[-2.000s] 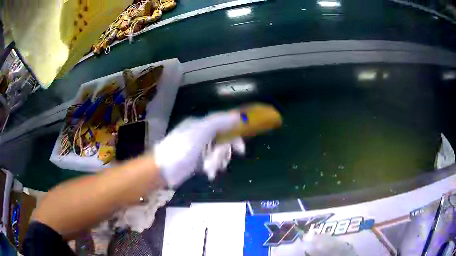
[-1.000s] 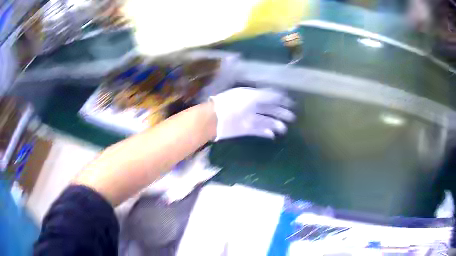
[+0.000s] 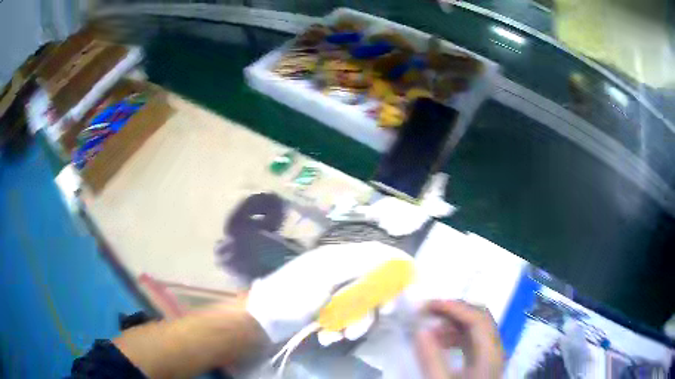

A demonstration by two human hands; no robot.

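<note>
A yellow unit (image 3: pixel 366 296) with white wires trailing from its lower left end lies in my gloved left hand (image 3: pixel 318 285). The white glove's fingers wrap around its underside. My bare right hand (image 3: pixel 462 337) is just to the right of the unit, at the bottom of the view. Its fingers are curled and blurred, and I cannot tell if they hold anything. A round speckled grey dish (image 3: pixel 359 233) is partly hidden behind the glove.
A white foam tray (image 3: pixel 314 115) of yellow and blue units stands on the green belt. A black smartphone (image 3: pixel 418 148) leans at its corner. Crumpled white tissue (image 3: pixel 403 215), small green boards (image 3: pixel 305 175), white paper (image 3: pixel 466 270) and a cardboard box of blue parts (image 3: pixel 122 144) lie around.
The view has swung left. My left hand has come back from over the belt to the work area and now holds a yellow unit. My right hand has come into view.
</note>
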